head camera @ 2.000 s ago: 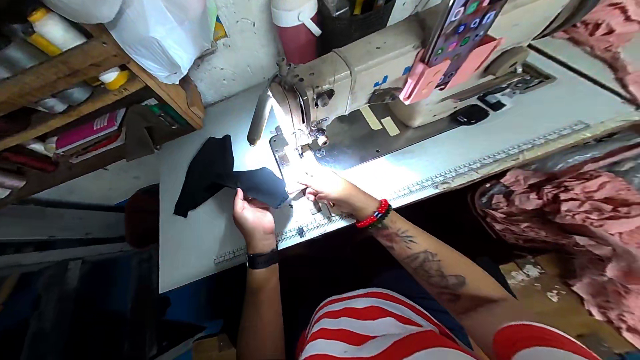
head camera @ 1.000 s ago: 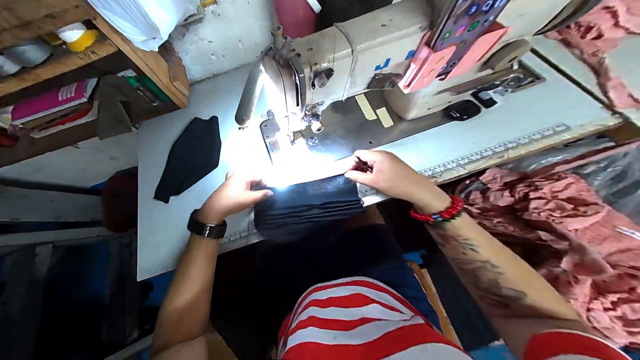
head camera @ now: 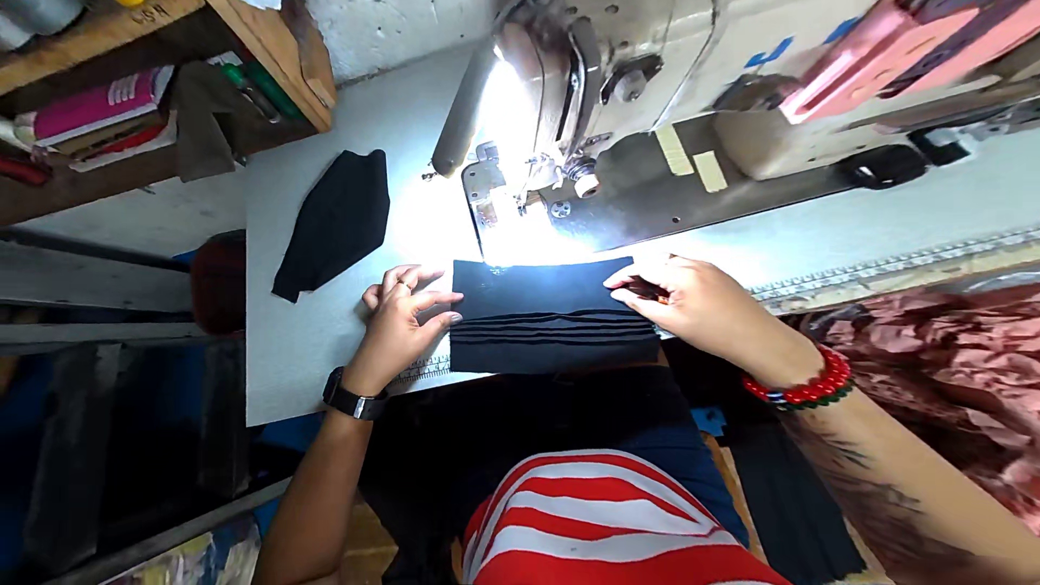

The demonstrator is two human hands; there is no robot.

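Note:
A dark fabric panel with several parallel folds (head camera: 552,325) lies flat at the near edge of the sewing table. My left hand (head camera: 406,317) rests at its left edge, fingers spread, thumb and forefinger tips touching or very near the cloth. My right hand (head camera: 682,301) pinches its upper right corner between thumb and fingers. Just beyond the panel is the needle area of an industrial sewing machine (head camera: 528,195), brightly lit by its lamp. Another dark fabric piece (head camera: 337,223) lies on the table to the left.
A measuring tape (head camera: 894,264) runs along the table's front edge. Wooden shelves (head camera: 268,57) with notebooks stand at the upper left. A pink holder (head camera: 894,57) is on the machine's arm. Crumpled pink fabric (head camera: 959,390) lies at right, and a dark cloth strip (head camera: 800,496) hangs below.
The folded panel now lies flatter on the table, its folds spread in view. My left hand's fingers have opened. Two seconds ago both hands were at a dark piece by the needle.

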